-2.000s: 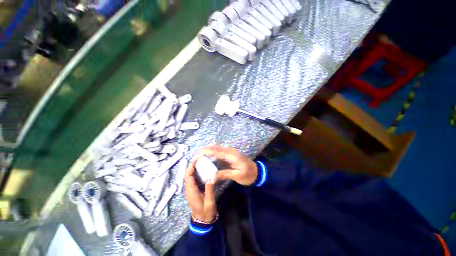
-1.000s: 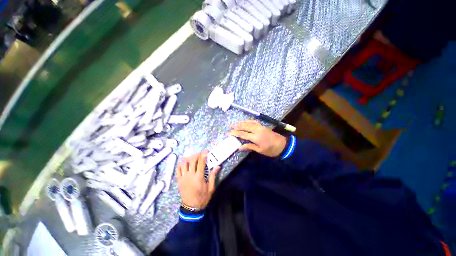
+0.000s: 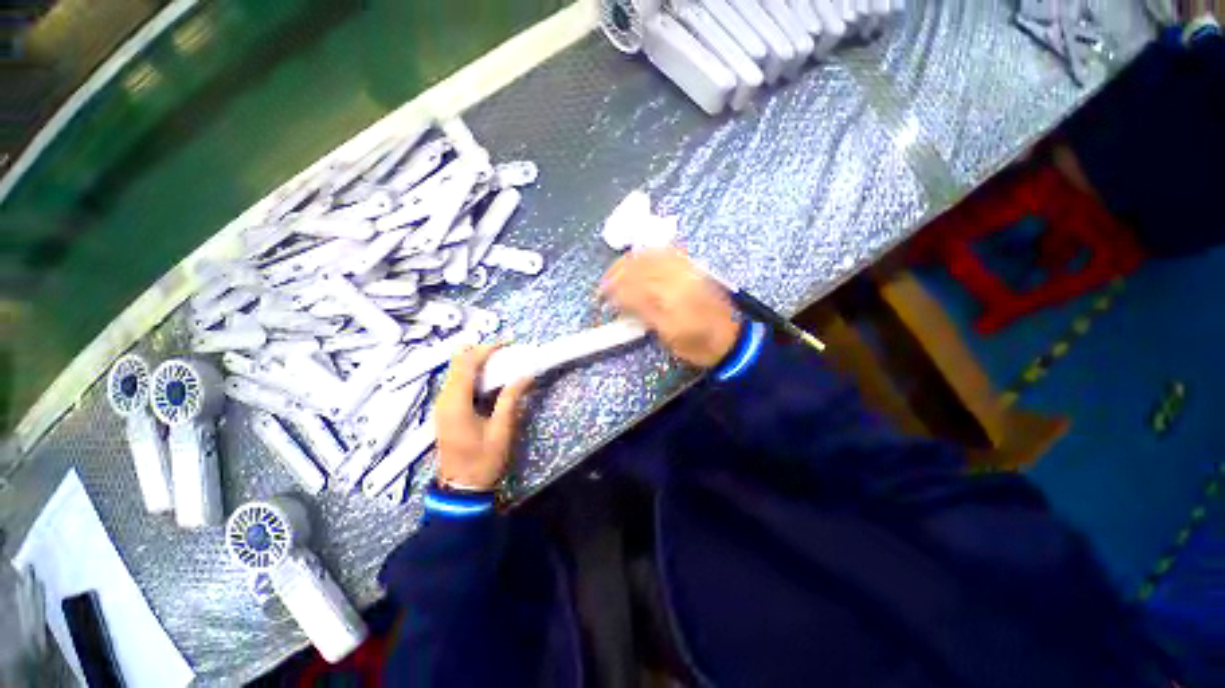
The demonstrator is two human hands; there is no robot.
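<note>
A white handheld fan (image 3: 571, 352) lies across between my two hands, above the bubble-wrap bench. My left hand (image 3: 470, 423) grips its left end, and the fingers hide most of the head there. My right hand (image 3: 678, 307), slightly blurred, closes over the other end of the handle. A crumpled white lump (image 3: 637, 223) sits just beyond my right hand. A thin dark rod (image 3: 768, 312) with a yellowish tip sticks out beside my right wrist, partly hidden by the hand.
A large pile of loose handle covers (image 3: 363, 309) lies left of my hands. Several fans (image 3: 182, 437) lie at the lower left, near a paper sheet (image 3: 81, 551) with a black phone (image 3: 90, 638). A fan row (image 3: 712, 54) stands at the top. A green conveyor (image 3: 269, 94) runs behind.
The fan has turned so its long side shows between my hands. My left hand has moved from over the grille to gripping the end. The view has shifted, showing the phone.
</note>
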